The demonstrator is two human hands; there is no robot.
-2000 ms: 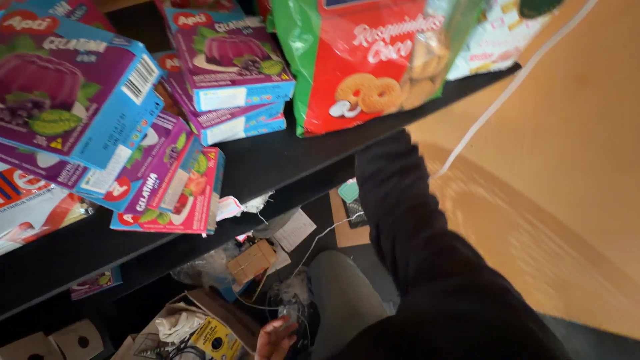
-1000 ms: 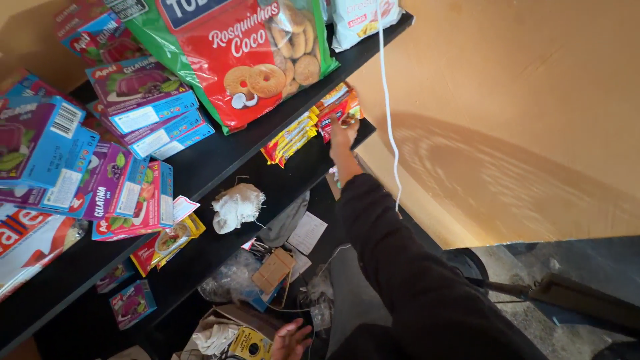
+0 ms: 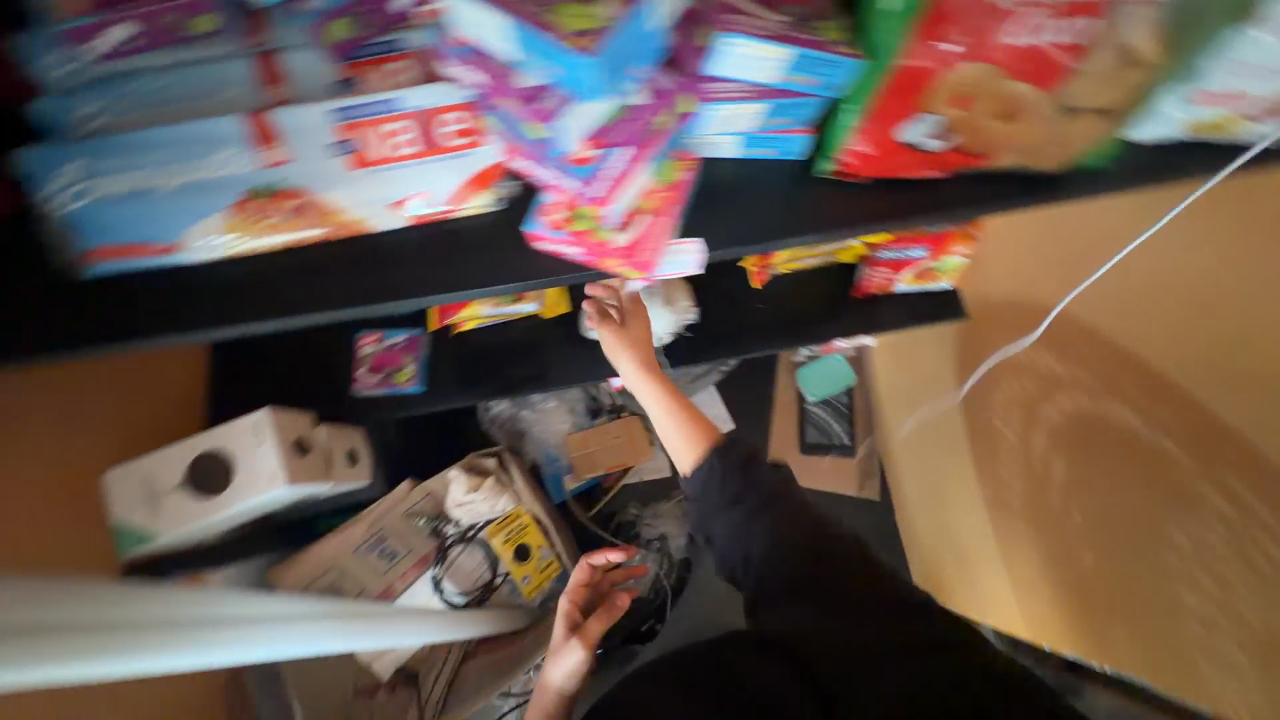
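Observation:
My right hand (image 3: 622,325) reaches to the lower black shelf, its fingers at a crumpled white plastic bag (image 3: 670,308) just under the upper shelf's edge; whether it grips the bag cannot be told. My left hand (image 3: 590,615) is raised low in the view, fingers apart and holding nothing. A small gelatin box (image 3: 389,361) and yellow-and-red packets (image 3: 500,308) lie left of the bag. Right of it are more yellow packets (image 3: 812,258) and a red food packet (image 3: 917,262).
Gelatin boxes (image 3: 615,215), a large pasta pack (image 3: 270,180) and a red cookie bag (image 3: 985,90) fill the upper black shelf (image 3: 760,205). Beneath are a carton (image 3: 215,480), a box of cables (image 3: 400,535) and a cardboard piece (image 3: 607,447). A white cord (image 3: 1060,305) hangs at right.
My right hand has moved left along the lower shelf, from the red packet at its right end to the white bag. The view has swung left. My left hand stays low, its fingers apart.

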